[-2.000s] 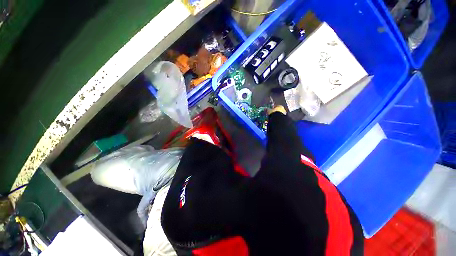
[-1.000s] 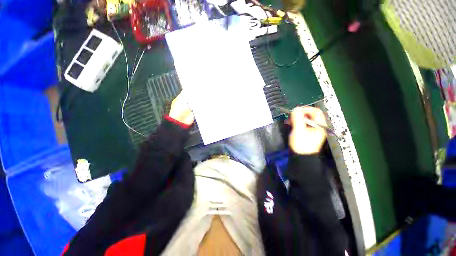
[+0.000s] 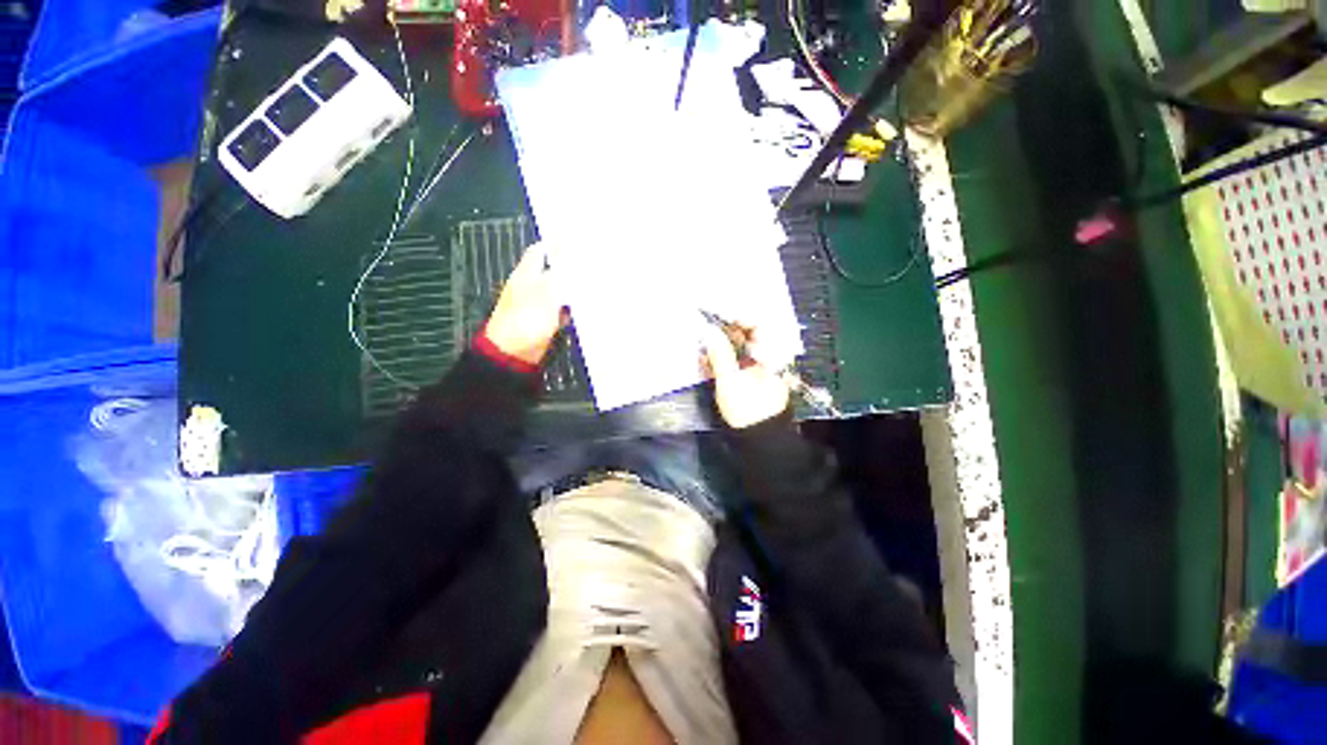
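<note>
A large white record sheet (image 3: 640, 204) lies over the middle of the dark green bench, its print washed out by glare. My left hand (image 3: 527, 306) is at the sheet's left edge, its fingertips partly hidden, so its grip is unclear. My right hand (image 3: 748, 381) is on the sheet's lower right part, closed around a thin dark pen (image 3: 719, 319) whose tip points up and left over the paper. A white socket outlet strip (image 3: 315, 125) with three dark square sockets lies tilted at the upper left of the bench.
A red tray (image 3: 509, 51) stands behind the sheet. White leads (image 3: 793, 105) and a brass-coloured bundle (image 3: 978, 66) are at upper right. A thin pale wire (image 3: 354, 303) crosses the bench. A blue bin (image 3: 73, 510) at left holds clear bags (image 3: 182, 560). A green conveyor (image 3: 1062, 480) runs at right.
My right hand has moved left from beside the sheet onto its lower right part, with the pen. My left hand stays at the left edge. The earliest frame looked into blue bins.
</note>
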